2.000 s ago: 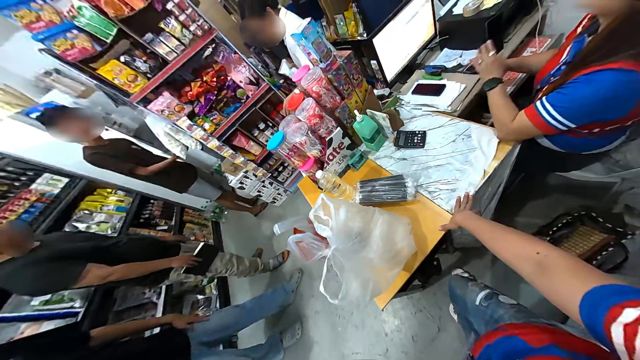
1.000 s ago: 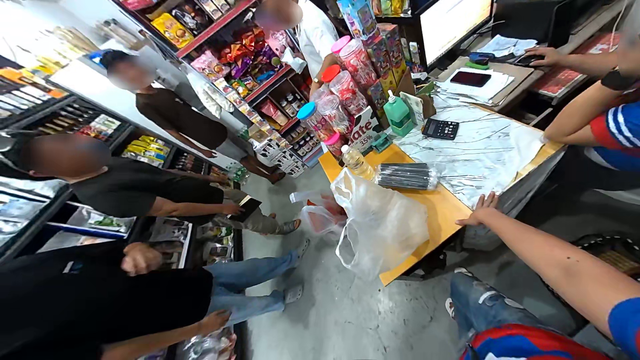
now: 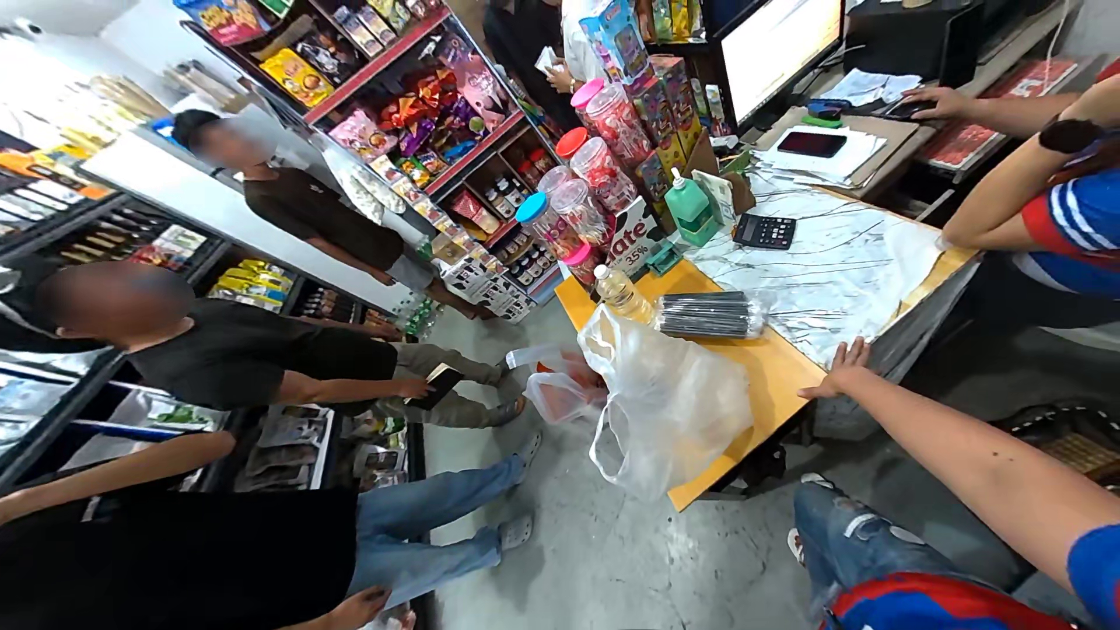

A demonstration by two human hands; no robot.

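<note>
My right hand (image 3: 840, 372) rests palm down on the corner of the wooden table (image 3: 792, 372), fingers apart, holding nothing. Out of view is my left hand. Beside my right hand lies the marble-patterned sheet (image 3: 814, 280). A white plastic bag (image 3: 682, 402) with its handles up stands at the table's near end, its contents unclear. Behind it are a clear bottle of yellowish liquid (image 3: 623, 296) and a plastic-wrapped bundle of dark sticks (image 3: 710, 315). Farther back sit a black calculator (image 3: 765, 232) and a green pump bottle (image 3: 691, 210).
Candy jars (image 3: 599, 171) line the table's far side. A smaller bag (image 3: 564, 385) is beside the large one. A phone (image 3: 812, 143) lies on papers near the monitor (image 3: 779, 52). At right, a co-worker's hand (image 3: 936, 103) is on a mouse. Several people stand left by shelves.
The co-worker's hand has gone from near the other hand, raised over the desk, to the mouse. My right hand stays on the table corner. The person at lower left has lowered a raised hand.
</note>
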